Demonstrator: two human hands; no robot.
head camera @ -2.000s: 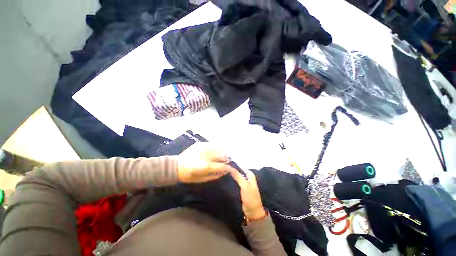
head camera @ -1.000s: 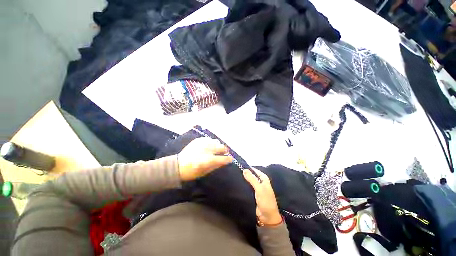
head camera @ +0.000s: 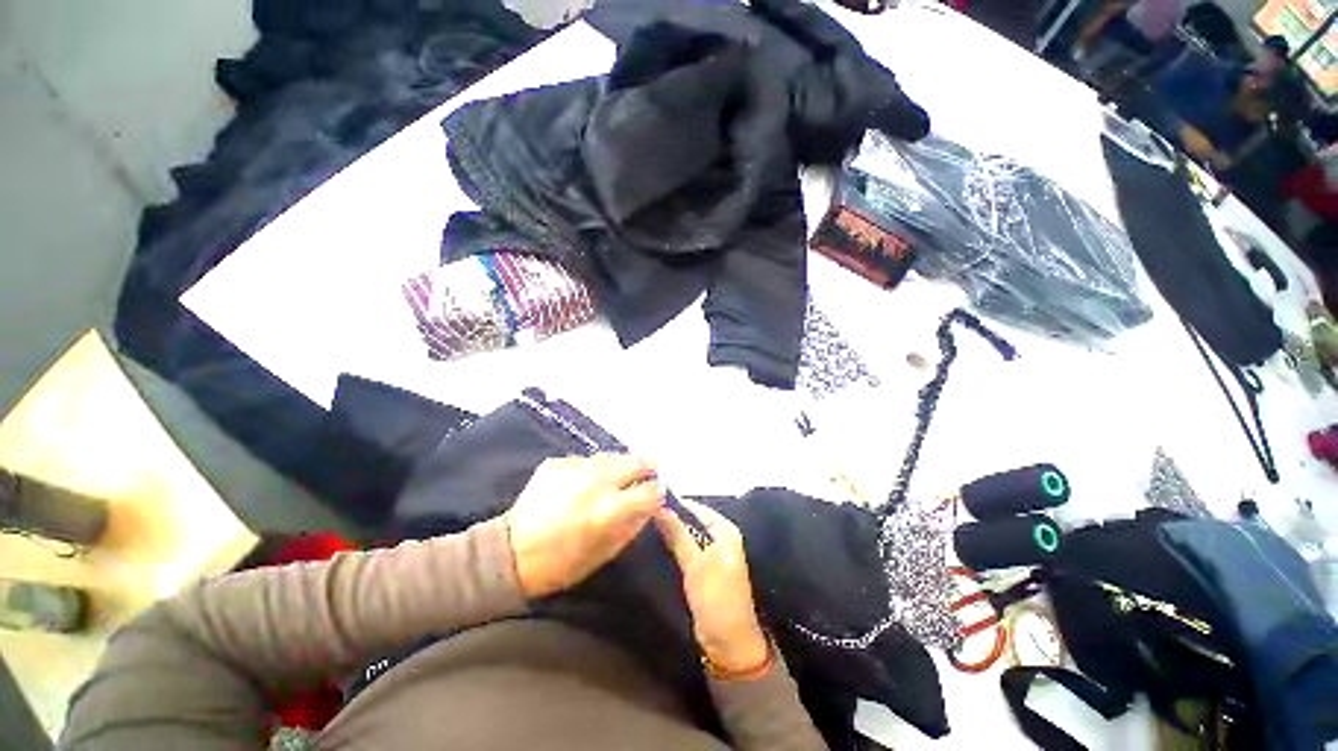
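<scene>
A black garment (head camera: 800,543) lies over my lap and the near table edge. A thin silvery trim (head camera: 575,421) runs along its upper edge. My left hand (head camera: 583,517) pinches the garment edge with its fingertips. My right hand (head camera: 710,584) holds the same edge close beside it, the fingertips of both hands nearly touching. Past my right wrist a loose length of trim curves over the cloth to a silvery speckled pile (head camera: 919,569). A needle or thread is too small to see.
Beyond the work on the white table (head camera: 646,379) lie a striped pack (head camera: 499,301), a black jacket (head camera: 668,162), plastic-wrapped garments (head camera: 998,242) and a dark braid (head camera: 927,404). To the right are black spools (head camera: 1010,517), red-handled scissors (head camera: 980,624) and a black bag (head camera: 1130,609).
The view has shifted, so the table things sit further left. My left hand has closed in on my right hand, and the gap of trim between them has narrowed. Both still hold the garment edge.
</scene>
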